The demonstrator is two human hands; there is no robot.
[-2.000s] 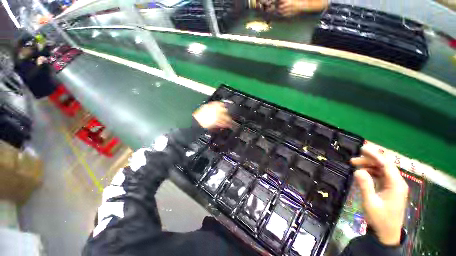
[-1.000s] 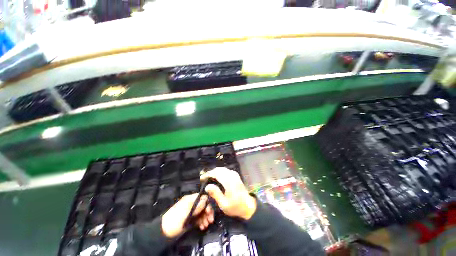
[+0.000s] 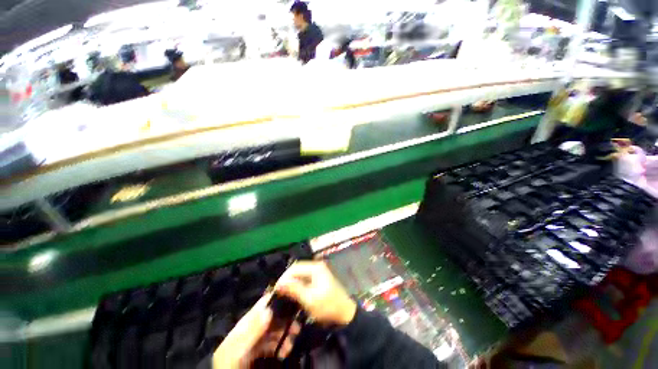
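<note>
My left hand (image 3: 245,339) and my right hand (image 3: 317,292) are close together over the right part of the black blister tray (image 3: 162,317). Between their fingers they hold a small black part (image 3: 283,308); its outline is blurred and partly hidden by the fingers. The tray has rows of rectangular pockets; its near side is cut off by the lower picture edge. I cannot tell which pockets hold parts.
A mat with red printed marks (image 3: 375,274) lies right of the tray. A tall stack of black blister trays (image 3: 519,230) stands further right. A green belt (image 3: 346,198) runs beyond the tray, with a white shelf (image 3: 245,94) above. People are in the background.
The view has swung right and up since the earlier frames. Two seconds ago my hands were apart over the tray; one second ago they had met around the black part and still hold it.
</note>
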